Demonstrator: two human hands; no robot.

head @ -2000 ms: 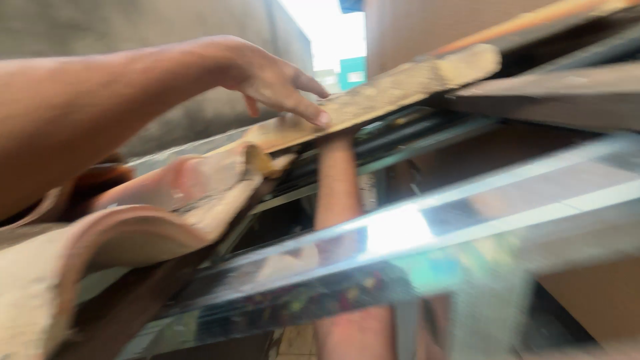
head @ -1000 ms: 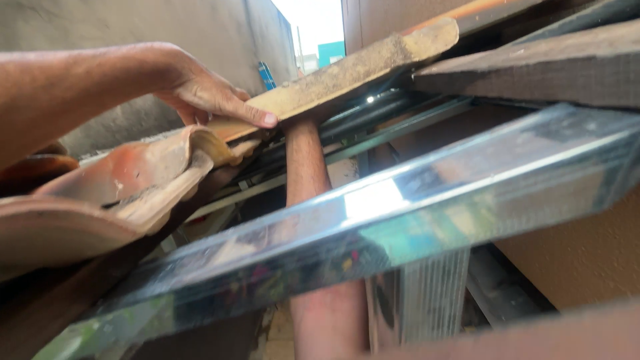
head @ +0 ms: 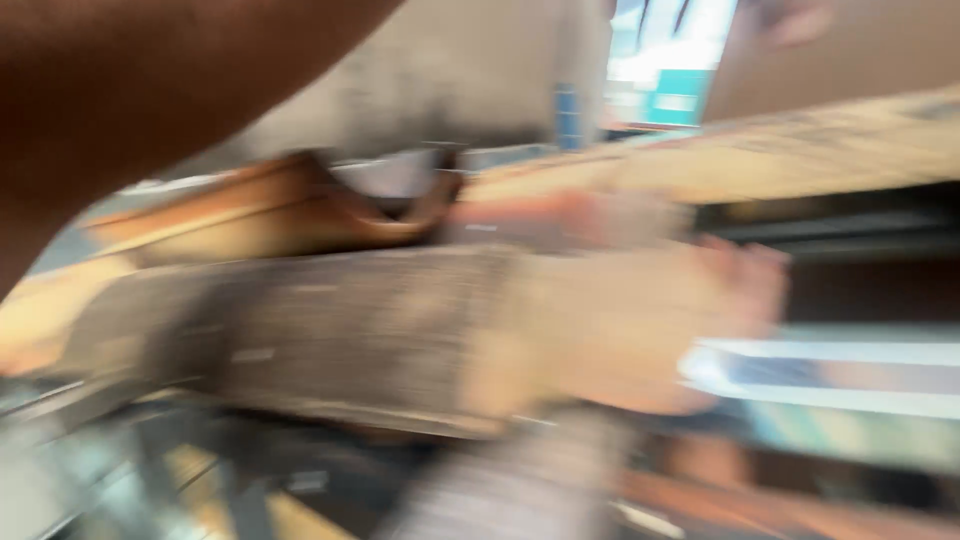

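Observation:
Everything is strongly blurred. A weathered clay roof tile (head: 360, 330) spans the middle of the view, its paler end to the right. At that end, blurred fingers of what appears to be my right hand (head: 750, 281) curl against the tile; the palm is hidden. My left forearm crosses the upper left and leaves the view at the top. A blurred hand (head: 799, 21) shows at the upper right edge, probably my left, with nothing clear in it. Orange curved tiles (head: 262, 206) lie behind the middle tile, and a long pale tile (head: 810, 154) runs to the right.
A shiny metal beam (head: 832, 375) lies at the right, below dark bars. A stained wall (head: 480, 67) rises behind the tiles, with a blue object (head: 568, 116) near its end. A brown wall (head: 847, 67) stands at the upper right. Blurred framing fills the lower left.
My left hand has left the long pale tile it touched. A weathered tile now fills the middle, with fingers at its end. The view has swung and is heavily blurred.

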